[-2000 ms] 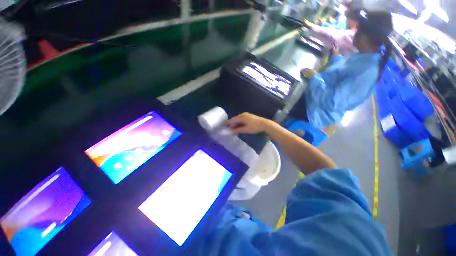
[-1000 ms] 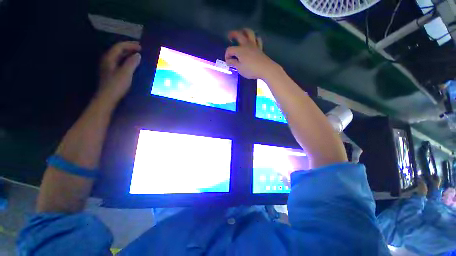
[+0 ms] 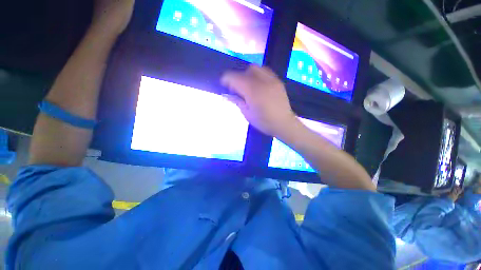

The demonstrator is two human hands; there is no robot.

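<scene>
Four lit tablets lie in black foam trays. The near left tablet (image 3: 184, 121) shows a nearly all-white screen. The far left tablet (image 3: 211, 26), far right tablet (image 3: 323, 62) and near right tablet (image 3: 287, 153) show colourful home screens. My right hand (image 3: 259, 100) is blurred, fingers bent, over the near left tablet's upper right corner. A small pale patch shows at its fingertips; I cannot tell if it is held. My right forearm hides part of the near right tablet. My left hand (image 3: 113, 16) is at the trays' far left, cut off by the top edge.
A white roll (image 3: 385, 96) stands right of the trays, its pale strip (image 3: 393, 140) hanging towards me. Beyond it is a black tray stack (image 3: 416, 145) with a tablet on it. Another person's blue sleeve (image 3: 443, 224) is at the far right.
My right hand has moved from the far left tablet's upper right corner towards me, to the near left tablet. The view has shifted, so my left hand is now partly out of the picture.
</scene>
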